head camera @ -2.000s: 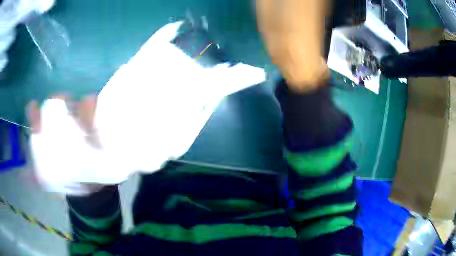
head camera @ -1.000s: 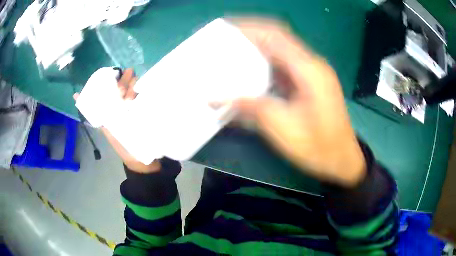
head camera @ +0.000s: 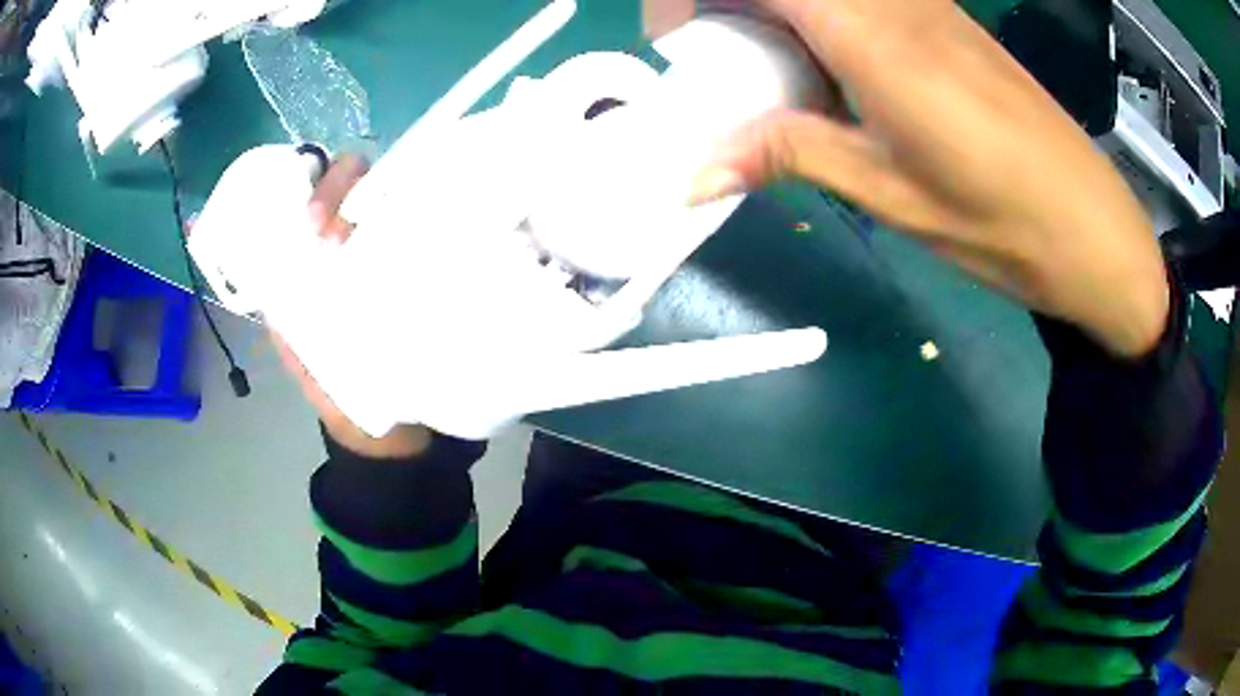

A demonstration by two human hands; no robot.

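A white camera body (head camera: 435, 292) is held tilted above the bench's near edge. Two white antennas stick out from it, one up and one (head camera: 694, 364) to the right. Small internal parts show in an opening near its middle. My left hand (head camera: 326, 367) grips it from behind and below at the left, mostly hidden by it. My right hand (head camera: 870, 150) has thumb and fingers around a white rounded part (head camera: 734, 75) at the body's upper right. Whether that part is joined to the body cannot be told.
Other white camera parts (head camera: 143, 68) and a clear plastic bag (head camera: 310, 89) lie at the upper left. A black cable (head camera: 204, 292) hangs over the edge. A blue stool (head camera: 143, 340) stands below. A silver-and-black screw feeder (head camera: 1176, 129) is at the upper right. Small bits lie on the green mat (head camera: 870, 449).
The camera body has turned, and its antennas and opening now show. My right hand has moved up and right with the white rounded part. The view has shifted slightly.
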